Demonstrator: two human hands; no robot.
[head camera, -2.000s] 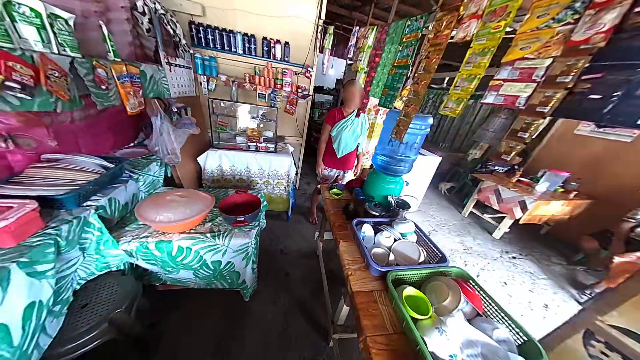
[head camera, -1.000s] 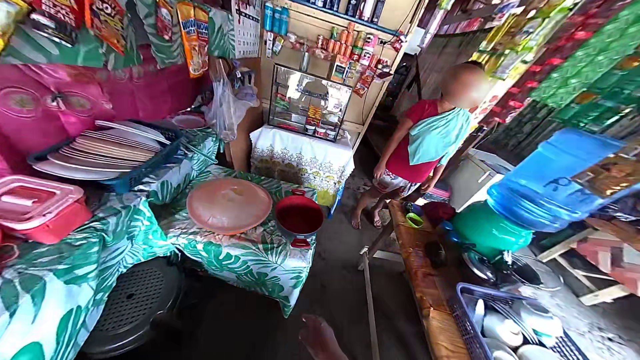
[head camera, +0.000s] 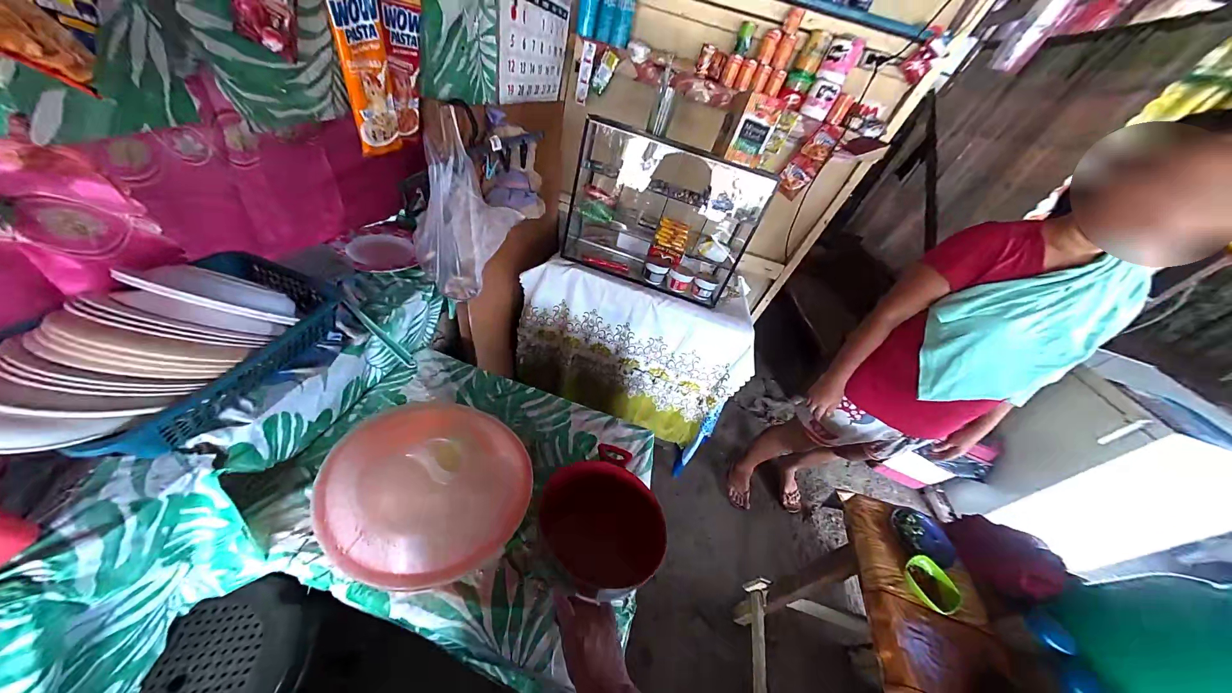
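Note:
My right hand (head camera: 589,630) reaches up from the bottom of the view and meets the near rim of a red pot (head camera: 603,527), about where a near handle would sit. Its fingers are blurred, so their grip is unclear. The pot's far handle (head camera: 614,454) is uncovered. Left of the pot, a round basin with a translucent orange-pink cover (head camera: 422,496) rests on the leaf-print tablecloth (head camera: 510,385). My left hand is out of view.
A blue basket (head camera: 255,371) of stacked plates (head camera: 144,337) stands left. A black plastic stool (head camera: 221,640) is below. A glass display case (head camera: 669,212) stands behind. To the right are a person in a red shirt (head camera: 890,371) and a wooden bench (head camera: 924,626) with a green bowl (head camera: 932,584).
The view has swung left and closer to the table. My right hand, seen below the pot one second ago, has moved up to its near rim.

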